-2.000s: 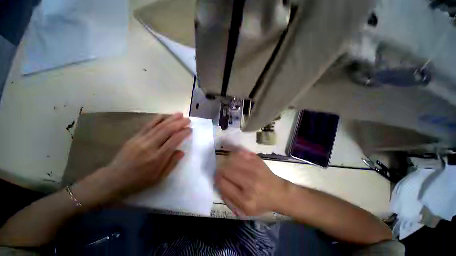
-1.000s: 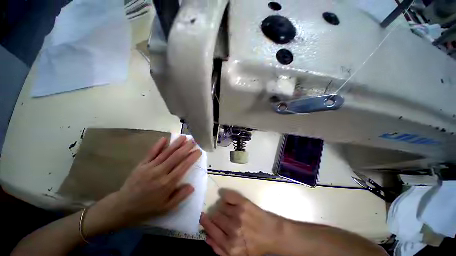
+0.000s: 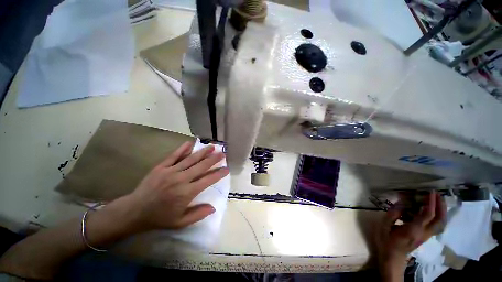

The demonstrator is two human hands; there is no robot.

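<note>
My left hand [image 3: 176,190] lies flat, fingers a little apart, on a white piece [image 3: 212,212] and the edge of a khaki panel [image 3: 126,157]. The pieces lie left of the needle area, which the machine head hides. A fine thread trails from the white piece over the front of the table. My right hand [image 3: 413,226] is at the far right, fingers bent around the dark snips [image 3: 388,204], partly in shadow. I cannot tell whether it grips them.
The cream sewing machine [image 3: 325,110] fills the upper middle and right. A purple-black rectangle [image 3: 317,180] lies under its arm. White pieces [image 3: 77,55] lie upper left. Another khaki-and-white piece [image 3: 168,58] is behind the head. A white heap [image 3: 468,228] is at the right. A printed ruler runs along the front edge.
My right hand has moved from beside the white piece to the snips at far right. My left hand stays on the pieces, which now lie slightly turned. The view has shifted.
</note>
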